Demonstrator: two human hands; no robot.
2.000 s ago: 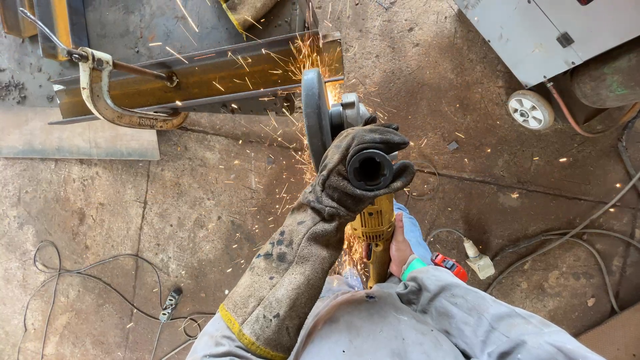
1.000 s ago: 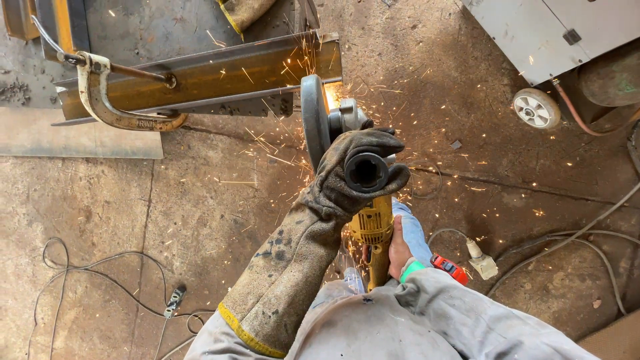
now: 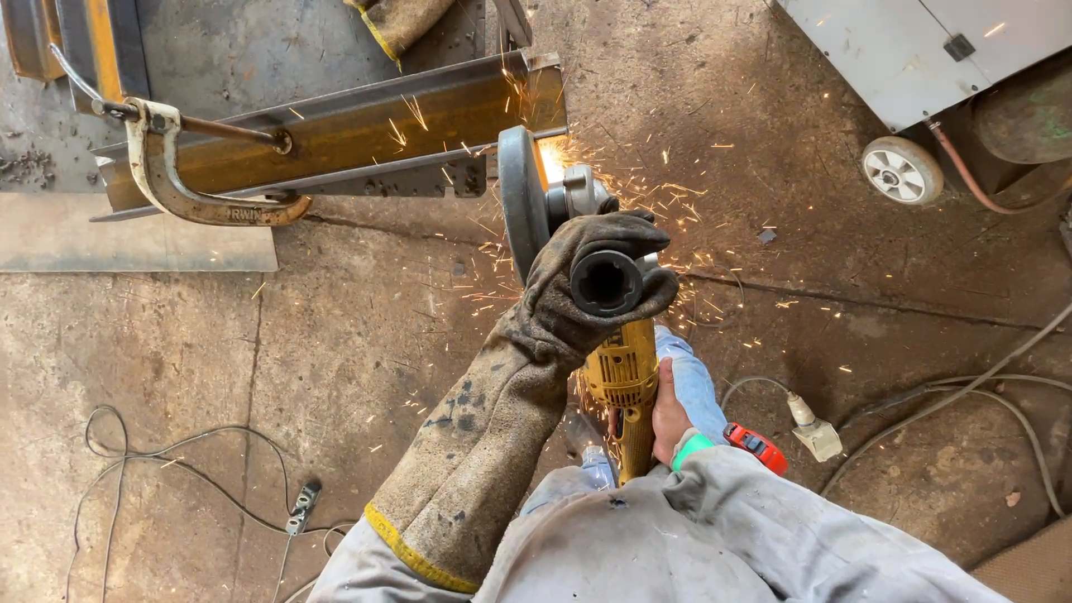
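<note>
My left hand [image 3: 578, 276], in a stained leather welding glove, is closed around the black side handle [image 3: 606, 283] of a yellow angle grinder [image 3: 621, 368]. My bare right hand [image 3: 668, 414] grips the grinder's rear body; part of its fingers is hidden. The wheel guard [image 3: 521, 201] stands at the near edge of a rusty steel beam [image 3: 368, 134], by its right end. A bright glow and sparks come from there; the wheel's contact is hidden behind guard and head. A C-clamp [image 3: 159, 167] sits on the beam's left part.
A steel table [image 3: 251, 50] carries more steel profiles [image 3: 100, 42] and another leather glove [image 3: 410, 25]. At the upper right stands a grey wheeled machine [image 3: 930, 50]. Cables [image 3: 938, 394], a plug connector [image 3: 814, 429] and an outlet strip [image 3: 303, 507] lie on the concrete floor. A red tape measure [image 3: 755, 448] is beside my right wrist.
Both hands keep their hold on the grinder, close to the beam's right end. The spray of sparks has changed shape. The clamp and beam have not plainly moved.
</note>
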